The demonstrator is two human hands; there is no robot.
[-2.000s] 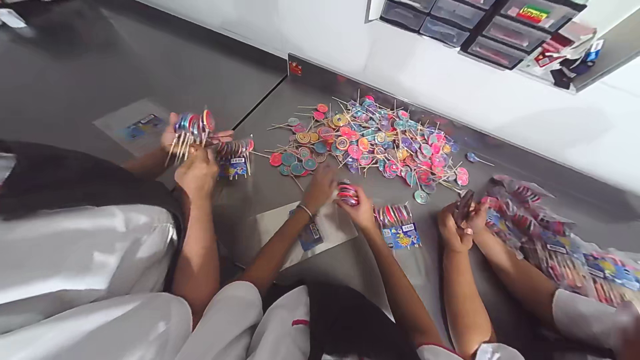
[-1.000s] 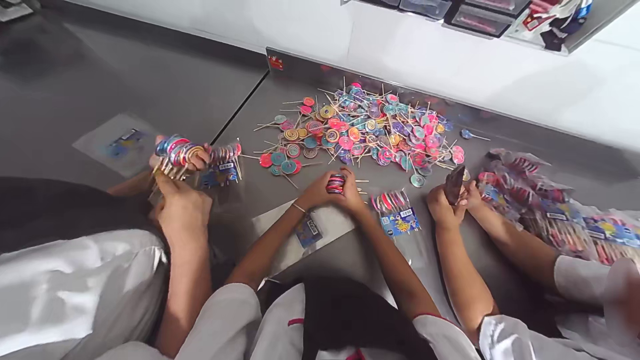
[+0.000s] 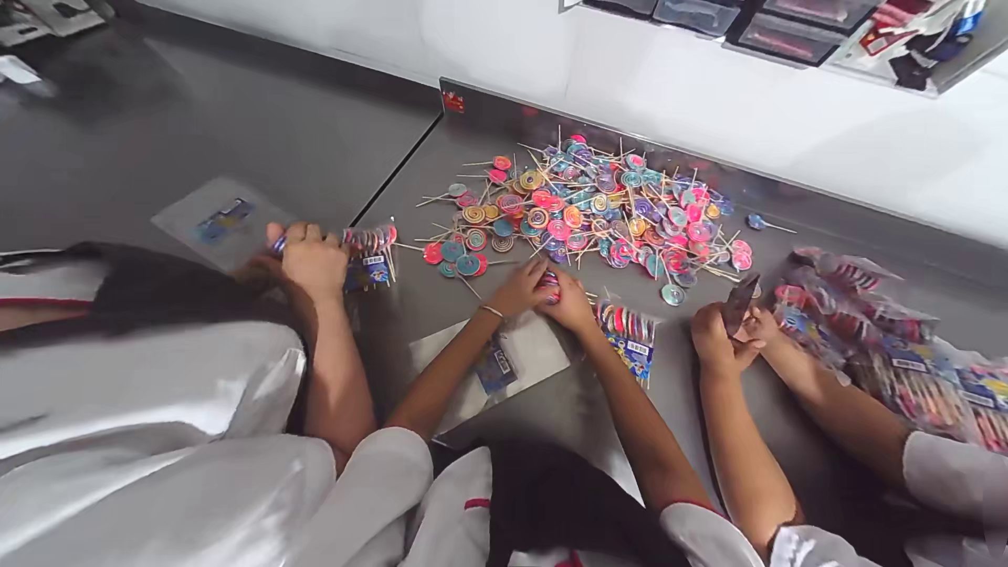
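Note:
Both of my hands meet at the near edge of a pile of spiral lollipops (image 3: 598,205). My left hand (image 3: 520,288) and my right hand (image 3: 568,304) close around a bundle of lollipops (image 3: 550,288), whose coloured discs show between the fingers; its sticks are mostly hidden. Below my left wrist, which has a thin band, lies a clear plastic bag with a blue printed label (image 3: 498,367), partly under my forearm. A filled bag of lollipops (image 3: 627,335) lies just right of my right hand, partly behind my forearm.
A co-worker's hands (image 3: 313,260) are at the left, near another filled bag (image 3: 370,256) and a flat bag (image 3: 224,220). A co-worker's hands at the right hold a dark object (image 3: 740,303) beside heaped filled bags (image 3: 890,339). Drawers (image 3: 795,35) hang on the wall.
My left hand has come from the pile's edge to my right hand, and both now enclose the bundle. The left co-worker's hands have turned and cover most of their lollipops.

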